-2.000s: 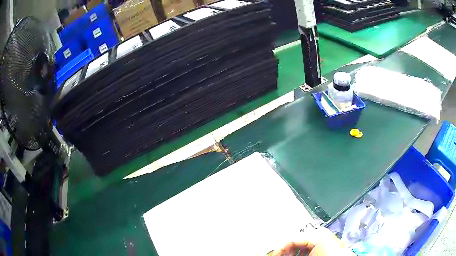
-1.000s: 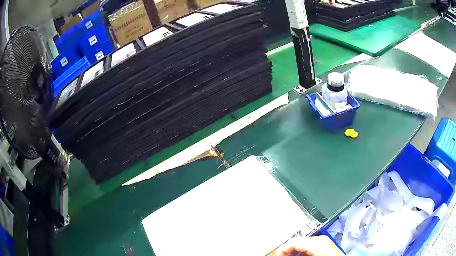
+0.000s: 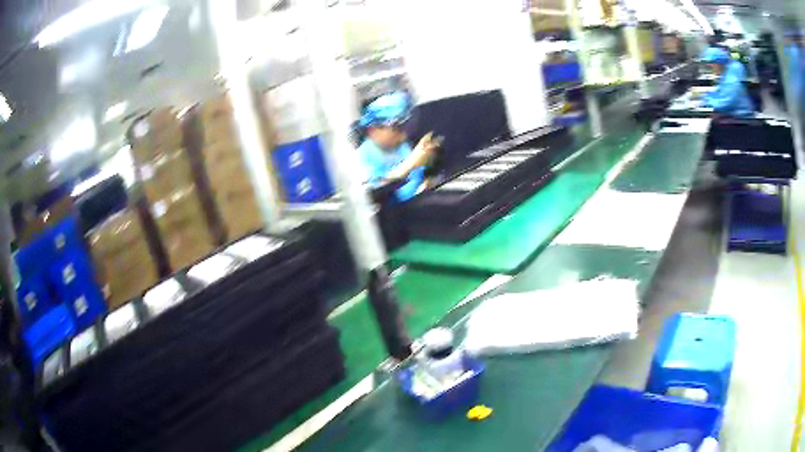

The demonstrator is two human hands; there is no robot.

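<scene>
Neither of my hands is in the picture. The view is blurred. Nearest in front of me, a small blue parts bin (image 3: pixel 443 393) stands on the dark green bench and holds a clear bottle (image 3: pixel 439 343) with a dark-ringed cap. Small yellow finger cots (image 3: pixel 479 412) lie on the bench to the right of the bin. A thick white wipes pack (image 3: pixel 552 316) lies behind them. A blue waste bin (image 3: pixel 640 413) with white scraps is cut off by the bottom edge.
Tall stacked black trays (image 3: pixel 190 353) stand at the left. A metal post (image 3: pixel 340 150) rises behind the parts bin. A blue stool (image 3: pixel 695 355) stands at the right. A person in blue (image 3: pixel 388 146) stands by more black trays (image 3: pixel 477 199); another person (image 3: pixel 728 84) is farther back.
The view has swung up and to the right. My hand, seen at the bottom edge before, is out of view. The white mat and fan have left the picture; people and the hall now show.
</scene>
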